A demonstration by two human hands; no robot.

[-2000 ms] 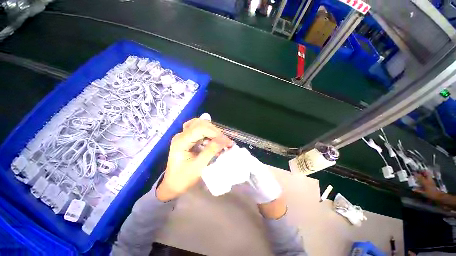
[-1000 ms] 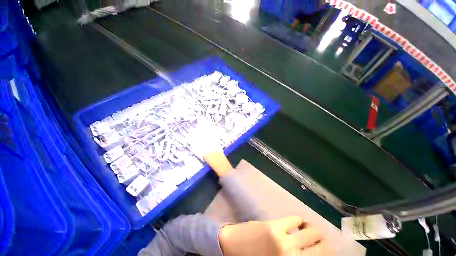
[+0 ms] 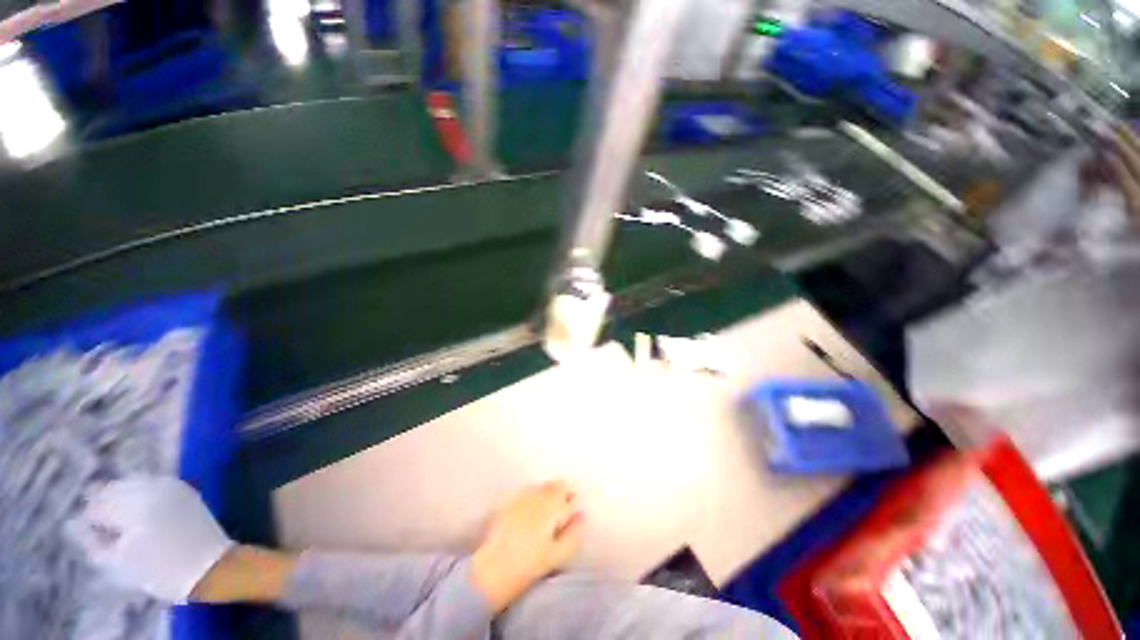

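The blue crate is cut off at the left edge; the white power adapters and cords in it are blurred. My right hand, in a white glove, is over the crate's contents near its right side; whether it holds anything is hidden by blur. My left hand, bare, is loosely curled over the beige board, beside my right sleeve, with the arms crossed. Nothing shows in it, but its fingers are blurred.
Ahead runs the green conveyor. A bottle stands by the metal post. A small blue bin and a dark pen lie on the board. A red crate is at lower right; adapters lie beyond.
The view has swung right, bringing in the blue bin and red crate. My gloved right hand is still over the blue crate, now nearer its right side. My left hand remains over the board.
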